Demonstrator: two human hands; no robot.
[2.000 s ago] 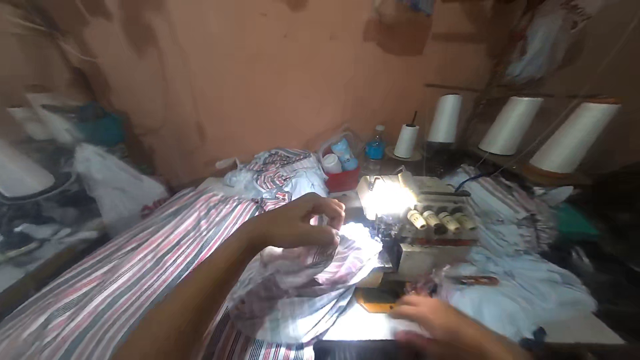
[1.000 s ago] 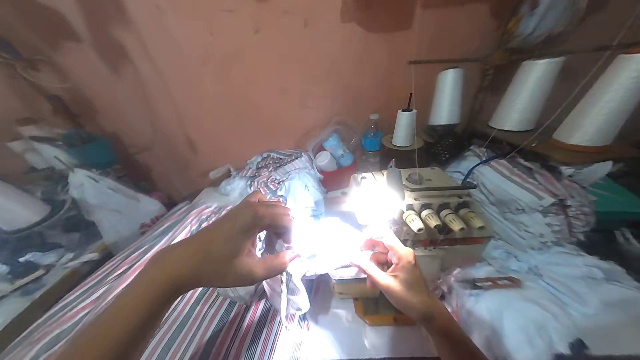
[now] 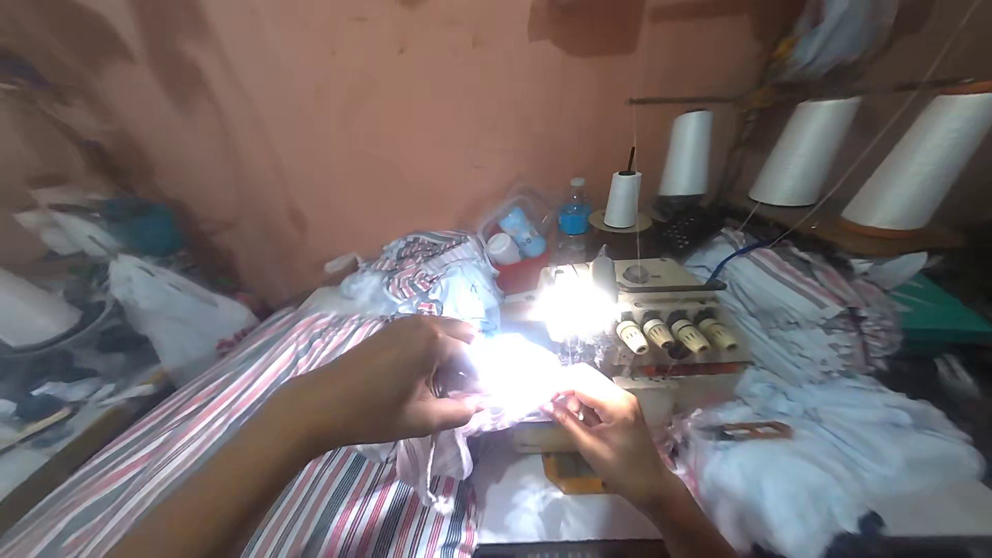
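My left hand grips the left side of a light cloth piece, thumb and fingers around its edge. My right hand pinches the right side of the same cloth between thumb and fingertips. Glare from the lamp washes out the middle of the cloth. Both hands are just in front of a beige overlock sewing machine, whose tension dials face forward. Striped fabric lies beneath my left arm. The machine's needle area is hidden by the glare.
White thread cones stand behind the machine, near a bottle of blue liquid and a red container. Bundled garments lie behind my left hand. Pale cloth is heaped at right, with an orange-handled tool on it.
My right hand, low beside the machine two seconds ago, has come up to the cloth and holds it. In the last second both hands have stayed on the cloth.
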